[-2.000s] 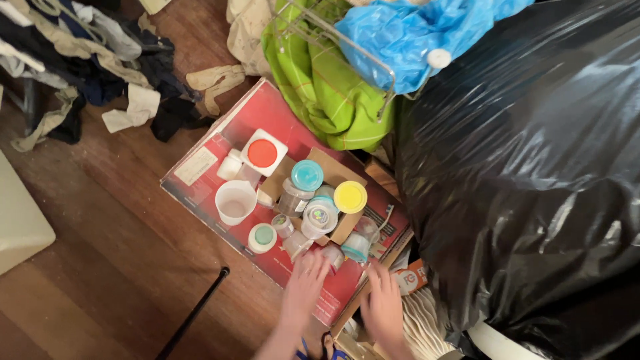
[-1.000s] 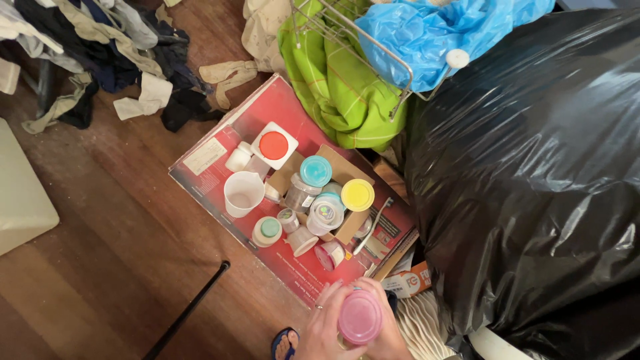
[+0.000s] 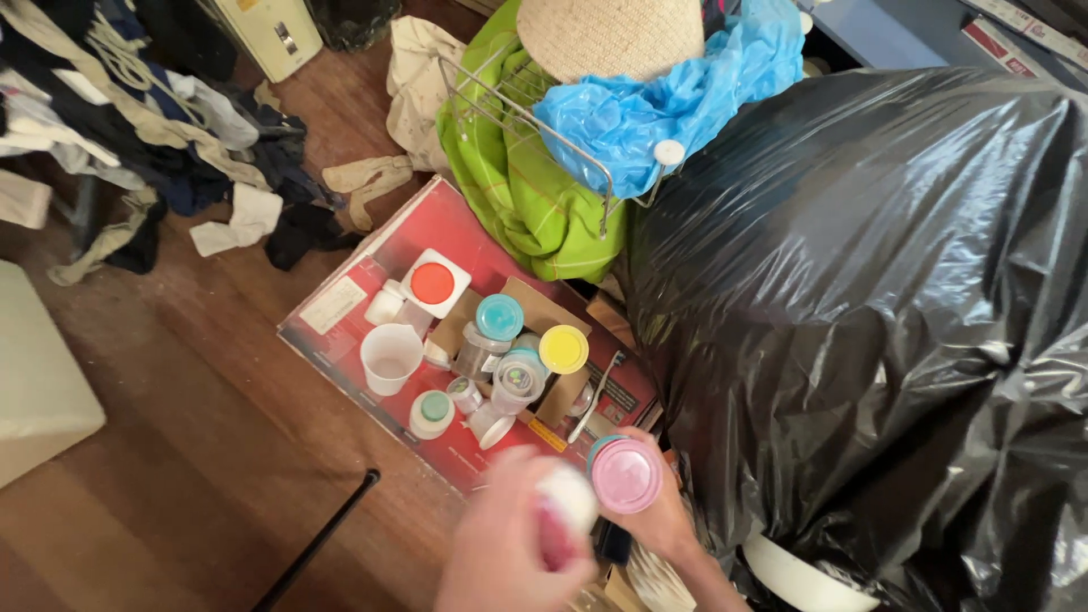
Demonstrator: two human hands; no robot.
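Observation:
My right hand (image 3: 659, 518) holds a small container with a pink lid (image 3: 627, 476) and a teal rim behind it, at the box's near corner. Blurred by motion, my left hand (image 3: 510, 540) grips a small pink container with a whitish top (image 3: 565, 497). Beyond both hands, a red cardboard box (image 3: 425, 212) bears a clear plastic cup (image 3: 391, 359), a jar with a teal lid (image 3: 500, 317), a yellow lid (image 3: 563, 348), a white container with a red lid (image 3: 432, 282), a jar with a green lid (image 3: 432, 414) and a toothbrush (image 3: 595, 398).
A large black plastic bag (image 3: 858, 280) fills the right side. Behind the box are green cloth (image 3: 544, 229), a wire rack (image 3: 552, 136) and a blue plastic bag (image 3: 629, 127). A black rod (image 3: 319, 540) lies at lower left; piled clothes (image 3: 170, 127) lie at upper left.
My hands reached empty toward the containers at first, then came together around a pink-lidded container. Now they are apart, each with a container. The toothbrush shows more plainly.

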